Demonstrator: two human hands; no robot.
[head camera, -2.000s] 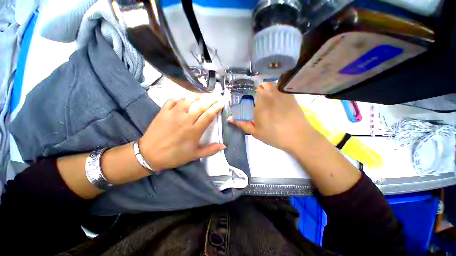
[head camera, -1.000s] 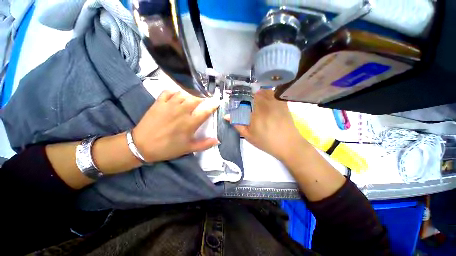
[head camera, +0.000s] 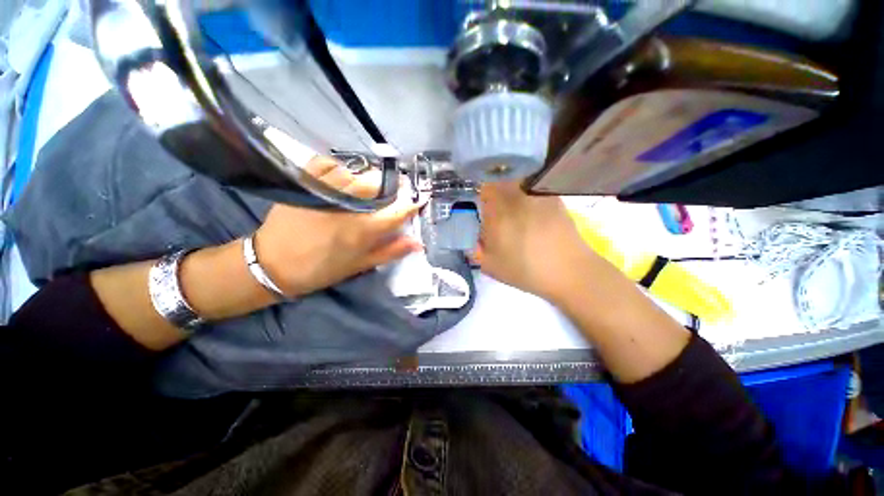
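My left hand (head camera: 330, 237) lies flat with fingers spread on the white fabric piece (head camera: 415, 279), left of the presser foot (head camera: 419, 184). The dark grey garment (head camera: 107, 213) spreads under and around my left wrist. The white piece's curved end rests on the grey fabric near the front. My right hand (head camera: 523, 237) is right of the grey-blue block (head camera: 457, 229); its fingertips are partly hidden by the machine knob, and I cannot tell if they hold anything.
The sewing machine head with its pale ribbed knob (head camera: 501, 131) and a brown-edged panel (head camera: 678, 136) hang above. A yellow item (head camera: 690, 291), pink and blue sticks (head camera: 676, 219) and tangled white cord (head camera: 824, 276) lie right. A measuring tape (head camera: 504, 373) lines the front edge.
The white piece's curved end and the grey strip have moved up toward the presser foot. The left hand's fingers now reach partly behind the machine's shiny curved part. The view has shifted.
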